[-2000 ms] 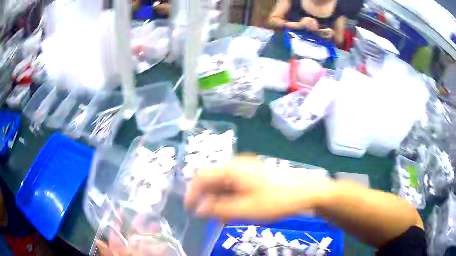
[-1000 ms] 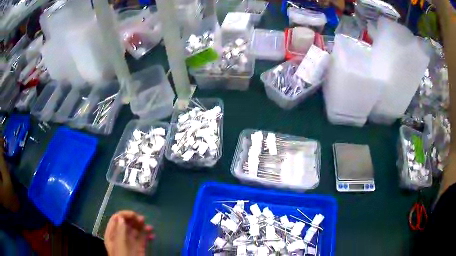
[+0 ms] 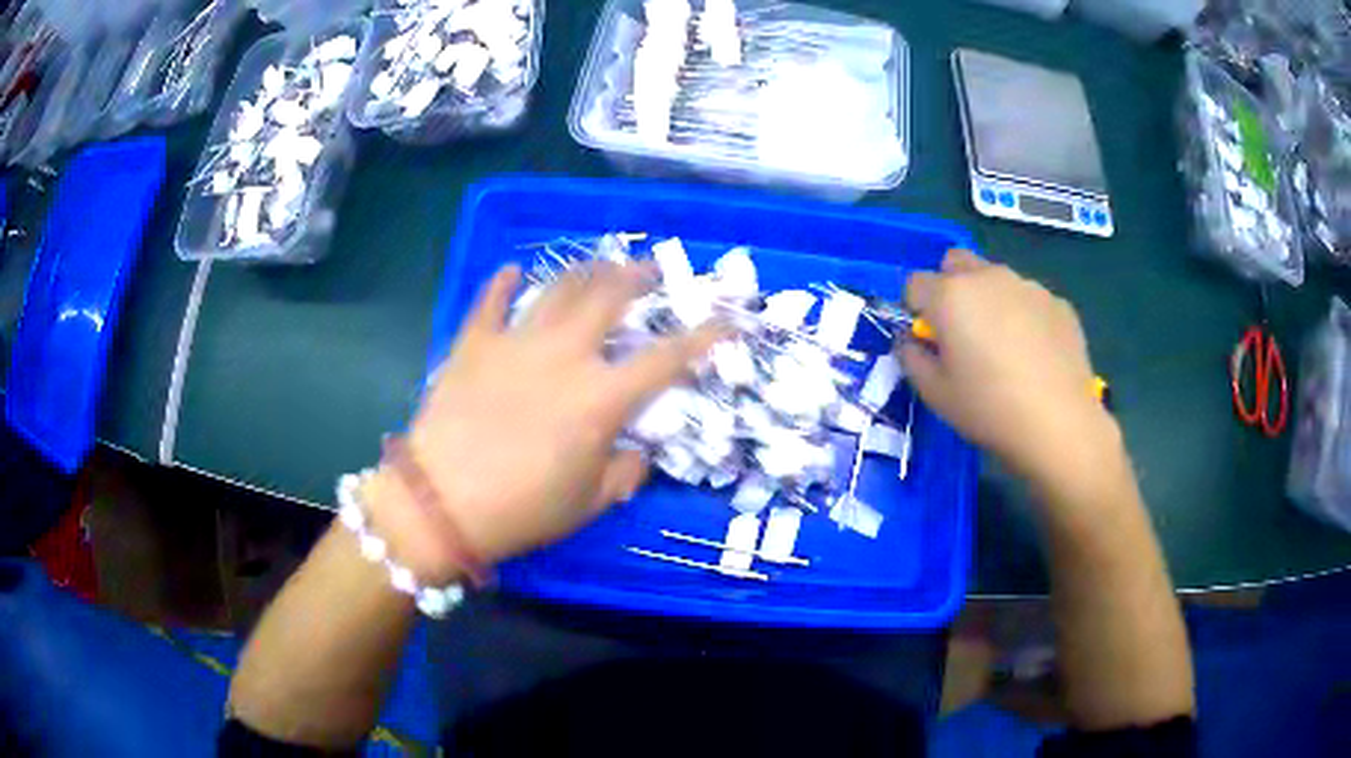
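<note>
A blue tray lies in front of me with a heap of thin metal rods with white flag labels in it. Two labelled rods lie apart near the tray's front. My left hand is spread over the left part of the heap, fingers apart; its fingertips touch or cover some rods, and no held rod shows. My right hand is closed over the tray's right edge around an orange-handled tool, whose dark tip points left towards the rods and whose other end shows behind the hand.
Behind the tray are a clear box of neatly laid rods and tubs of tagged rods. A scale stands back right. Orange-red scissors and clear tubs are at right. Another blue tray is far left.
The view has tipped down to the blue tray. My left hand has moved from left of the tray onto the heap. My right hand now shows at the tray's right side with the orange-handled tool.
</note>
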